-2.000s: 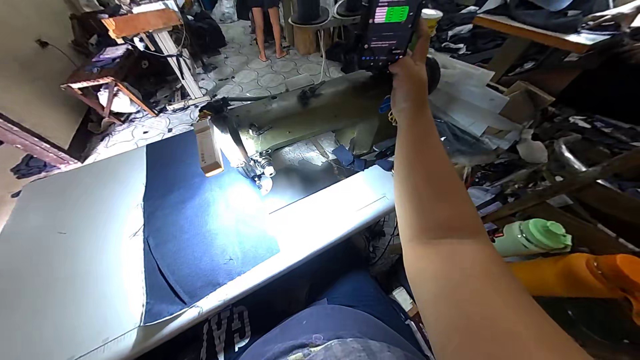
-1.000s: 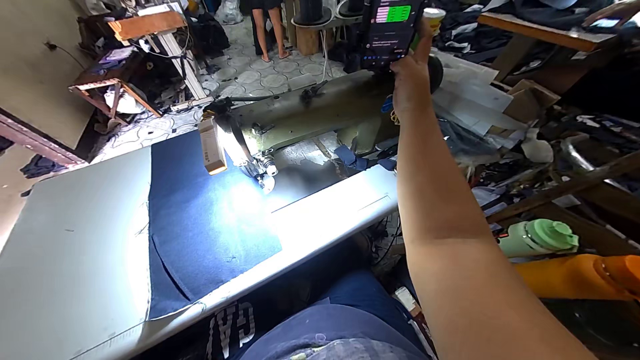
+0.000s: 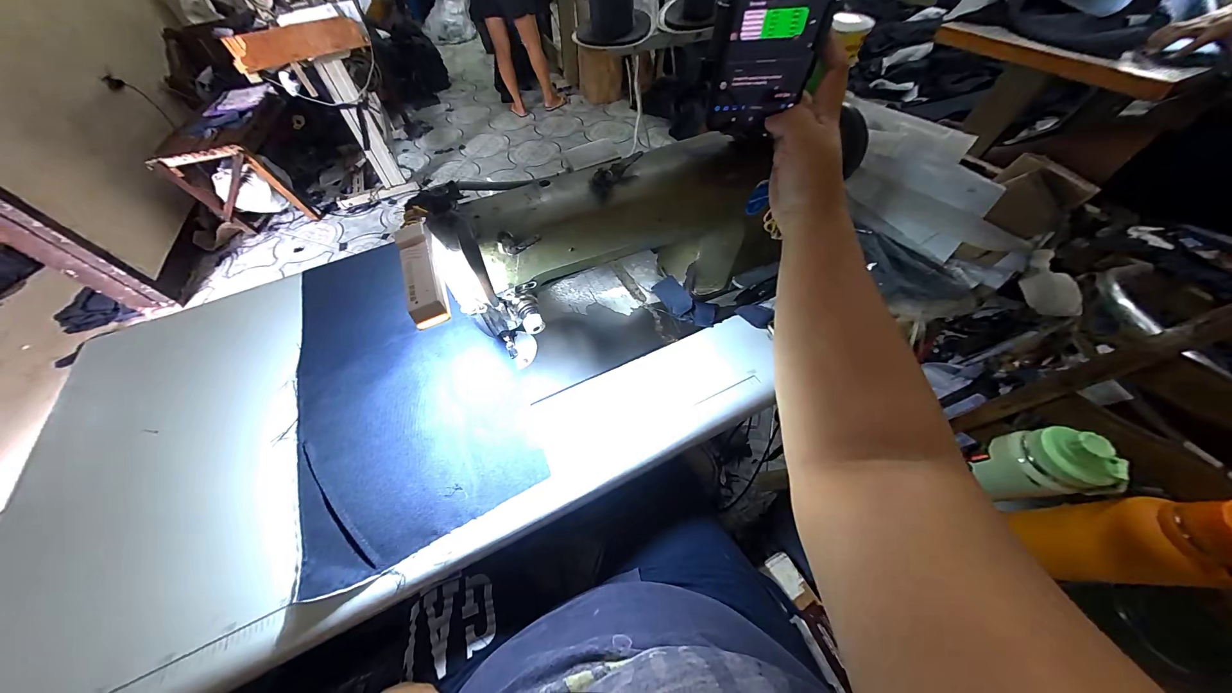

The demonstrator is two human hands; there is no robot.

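My right hand (image 3: 810, 130) grips a smartphone (image 3: 768, 67) with a lit screen, held upright above the back end of a green industrial sewing machine (image 3: 654, 204). Of my left hand (image 3: 411, 688), only a sliver of skin shows at the bottom edge, so what it does is hidden. Dark blue fabric (image 3: 385, 414) lies flat on the white sewing table (image 3: 183, 452), its right part under the brightly lit needle area. A small cardboard box (image 3: 422, 274) is fixed by the machine's head, beside the lamp glare.
A green bottle (image 3: 1054, 460) and an orange bottle (image 3: 1126, 541) stand at the right, near a wooden rail. A person's legs (image 3: 525, 58) show at the back. Another person's hand (image 3: 1189, 34) rests over dark cloth on a table at upper right. Paper sheets and scraps lie behind my arm.
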